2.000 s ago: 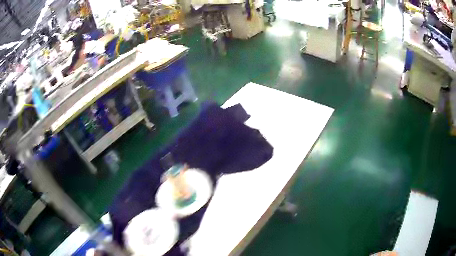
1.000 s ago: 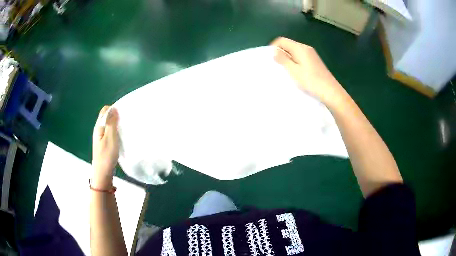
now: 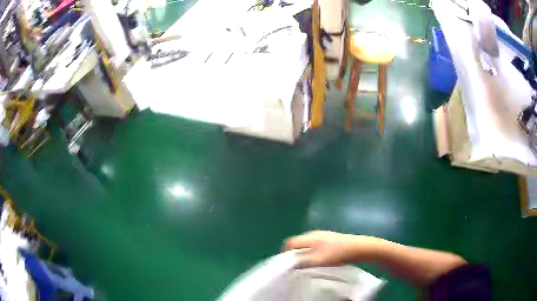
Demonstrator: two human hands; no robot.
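A white fabric piece hangs at the bottom of the head view, cut off by the lower edge. My right hand reaches in from the right and is closed on the top edge of the fabric. The fabric hangs in folds below and beside the hand. My left hand is not in view.
Green floor lies in front. A large white table stands ahead. A wooden stool and a blue bin are to its right. Another white-topped table stands at the right. A blue stool shows at the lower left.
The view has swung up towards the tables and stool. The fabric, held spread by both hands a second ago, is now lower and partly out of view. My left hand has left the picture.
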